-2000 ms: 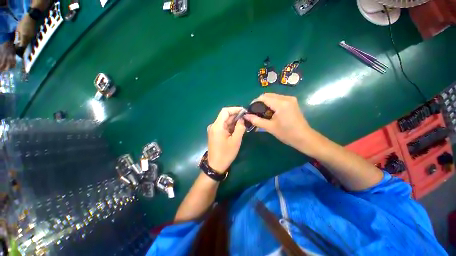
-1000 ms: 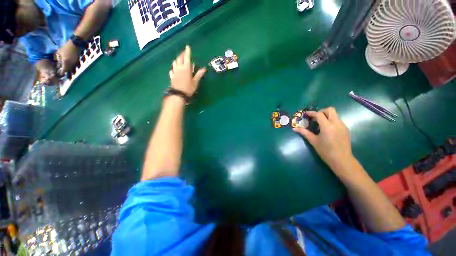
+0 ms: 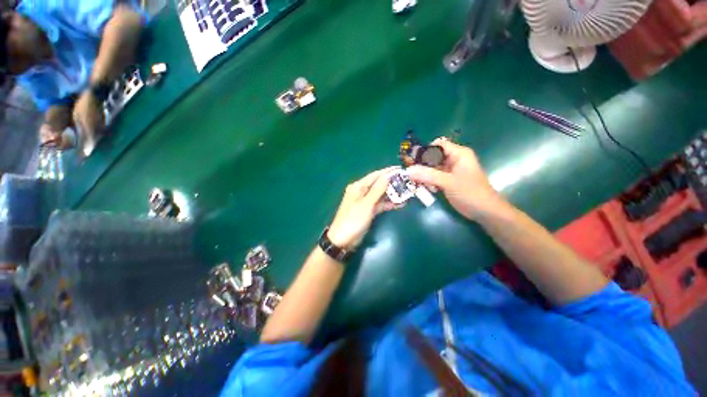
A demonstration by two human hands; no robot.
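My left hand [image 3: 363, 208] is at the middle of the bench, fingers on a square electronic module [image 3: 399, 188], silver-white and dark, with a white tab sticking out to the right. My right hand [image 3: 457, 177] touches the module's upper right side and holds a dark round disc part [image 3: 431, 157] in its fingers. Another subassembly with orange-gold and black parts [image 3: 408, 147] shows just above the fingers; whether it lies on the bench or touches them is unclear. A loose pile of modules [image 3: 246, 281] lies to the left of my left forearm.
Clear blister trays [image 3: 116, 256] stand at left. Single modules lie at left [image 3: 162, 203] and far side [image 3: 296, 96]. Tweezers [image 3: 546, 119], a fan [image 3: 577, 17] and its cable are at right, a red parts bin [image 3: 585, 233] below. Another person's hands [image 3: 85, 124] work at upper left.
My left hand has come back from the far side and now holds a module. My right hand has lifted a disc part and moved left to meet it. The far module has a round part beside it as before.
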